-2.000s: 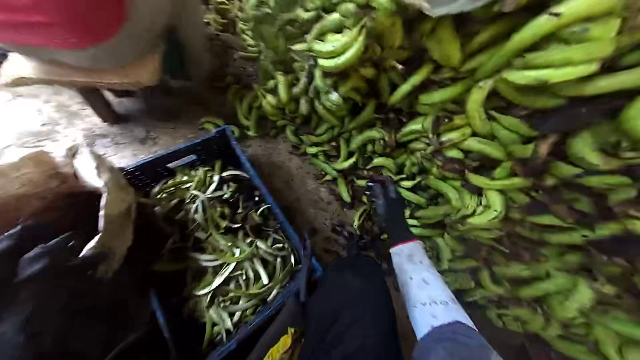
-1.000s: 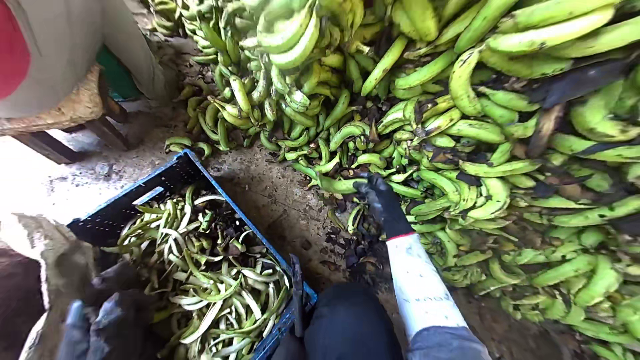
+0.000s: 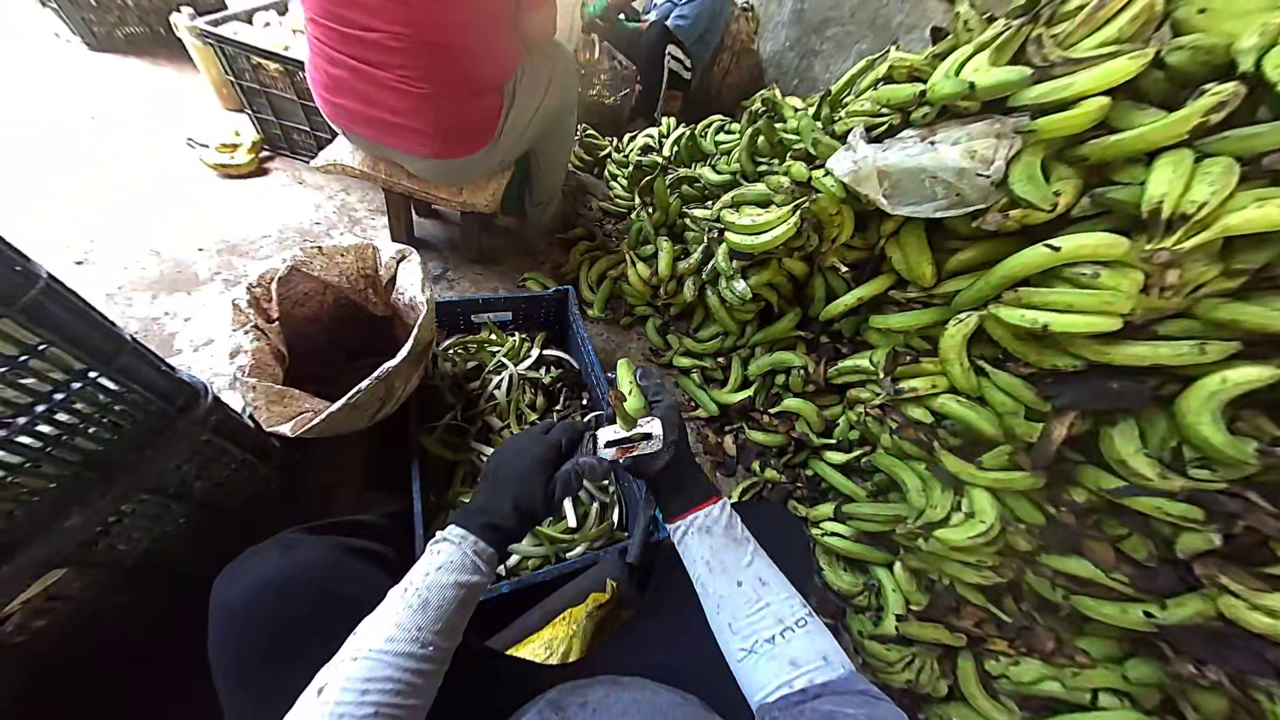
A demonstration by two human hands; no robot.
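My right hand (image 3: 665, 440), in a black glove, is closed around a green plantain (image 3: 630, 392) that stands upright over the right edge of a blue plastic crate (image 3: 585, 345). Against the plantain's lower end sits a metal-bladed peeler (image 3: 629, 439), with my gloved left hand (image 3: 530, 478) just left of it. Its fingers are closed at the peeler's near side, and the grip itself is partly hidden. Strips of green peel (image 3: 510, 375) fill the crate below both hands.
A large heap of green plantains (image 3: 960, 470) covers the right side, with a plastic bag (image 3: 925, 165) on it. Left of the crate stand an open sack (image 3: 400, 370) and a black crate (image 3: 90, 360). Ahead, a person (image 3: 430, 80) sits on a wooden stool (image 3: 400, 182).
My right hand has moved from the plantain heap to the blue crate, with a plantain now in it. My left hand has come in beside it with the peeler. The view has shifted.
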